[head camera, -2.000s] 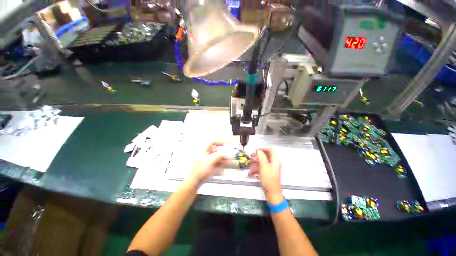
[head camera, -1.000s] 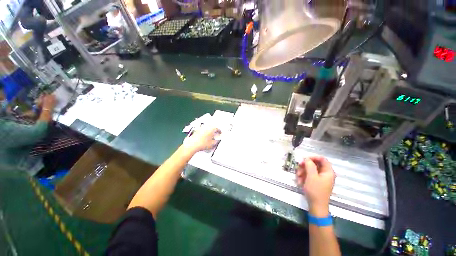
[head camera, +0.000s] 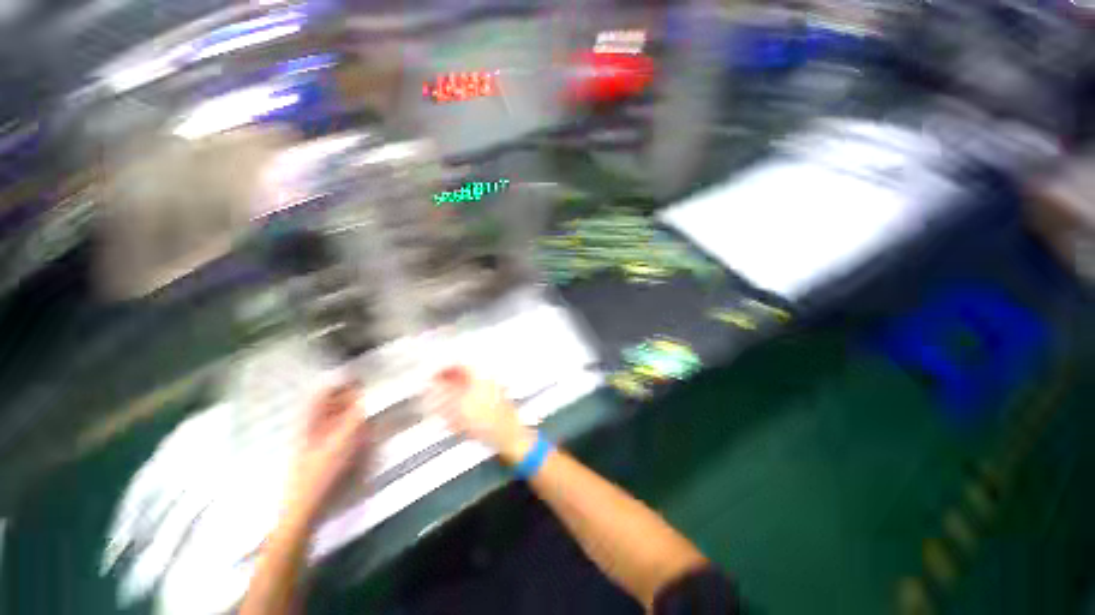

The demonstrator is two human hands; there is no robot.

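Note:
The picture is strongly blurred. My left hand (head camera: 333, 435) is over the pale machine base (head camera: 528, 348), left of my right hand. My right hand (head camera: 480, 410), with a blue band (head camera: 534, 457) on its wrist, is over the same base. Whether either hand holds a part cannot be told. The holding fixture and soldering tip cannot be made out. A blurred heap of white plastic parts (head camera: 168, 511) lies to the left on white paper.
The black tray (head camera: 624, 315) right of the base holds green circuit boards (head camera: 658, 358). A white paper sheet (head camera: 805, 216) lies beyond it. The beige hood (head camera: 180, 210) is at upper left. The temperature controller (head camera: 492, 114) and counter display (head camera: 471, 191) stand behind. A blue object (head camera: 970, 342) is at right.
The view has swung to the right and blurred. My left hand has moved from the white parts back over the base, nearer my right hand.

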